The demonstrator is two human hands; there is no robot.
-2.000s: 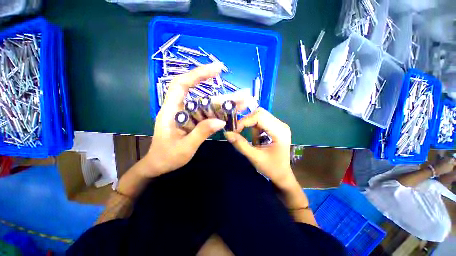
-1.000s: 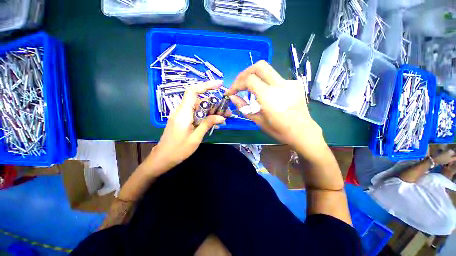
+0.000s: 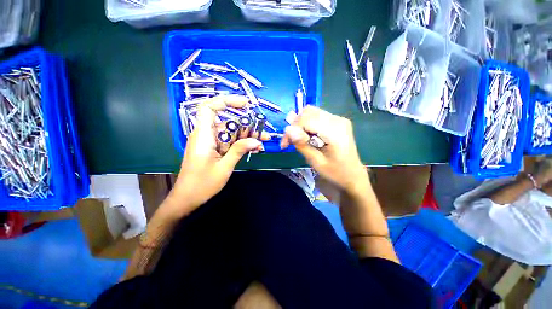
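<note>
My left hand (image 3: 209, 142) holds several silver dampers (image 3: 232, 126) side by side over the near edge of the blue parts tray (image 3: 243, 40). Three show dark round end faces with pale centres; another (image 3: 260, 122) slants beside them at the thumb. My right hand (image 3: 327, 142) is just to the right, apart from them, closed around a small silver-and-dark object (image 3: 316, 141); whether it is a tool or a part I cannot tell. Loose dampers (image 3: 203, 84) lie in the tray's left half. A long thin rod (image 3: 299, 72) lies at its right.
Frosted clear boxes (image 3: 158, 18) stand beyond the tray. Several loose parts (image 3: 361, 75) lie on the bench at right, beside clear divided bins (image 3: 387, 78). Fuller blue trays stand left (image 3: 57, 121) and right (image 3: 525, 114). Another person's arm (image 3: 514, 188) shows at far right.
My right hand has drawn back toward me from the parts in my left hand. My left hand has shifted slightly left in the picture, and its parts show more end-on.
</note>
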